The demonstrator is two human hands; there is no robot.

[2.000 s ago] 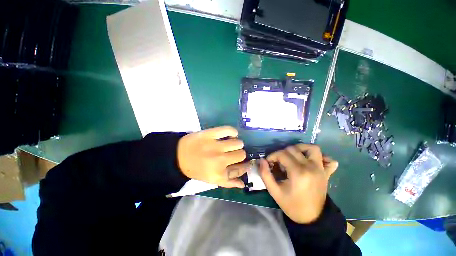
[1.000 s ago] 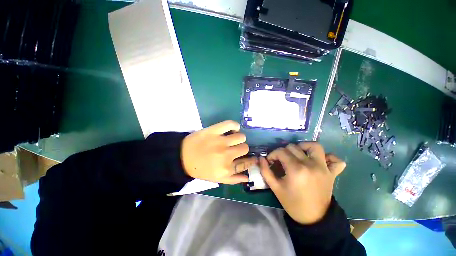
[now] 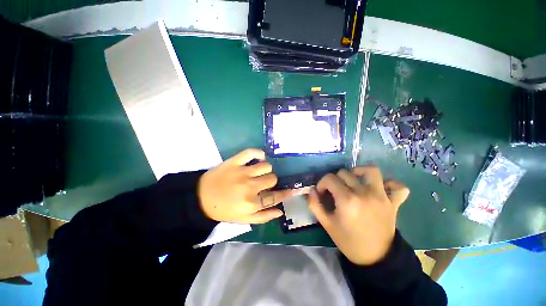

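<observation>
A display module [image 3: 299, 216] with a black frame and a grey-silver panel lies on the green bench under my hands. My left hand [image 3: 239, 190] rests at its left side, with a fingertip on the upper part. My right hand [image 3: 358, 209] covers its right side, thumb and fingers pinched together at the upper part. What the right fingertips hold is hidden. A second display module [image 3: 305, 132] lies flat just ahead, white panel up, its ribbon tail [image 3: 316, 89] sticking up past the far edge.
A near stack of modules [image 3: 302, 30] stands ahead by the white rail [image 3: 431, 54]. A pale board [image 3: 158, 101] lies left, beside tall black supply stacks [image 3: 36, 119]. A pile of small parts [image 3: 416, 134] and a clear plastic bag [image 3: 494, 188] lie right. A black stack [image 3: 528, 116] stands far right.
The view has shifted, so the bench items appear further left. More of the worked module's panel shows between my hands, and it looks greyer. My hands remain on the module.
</observation>
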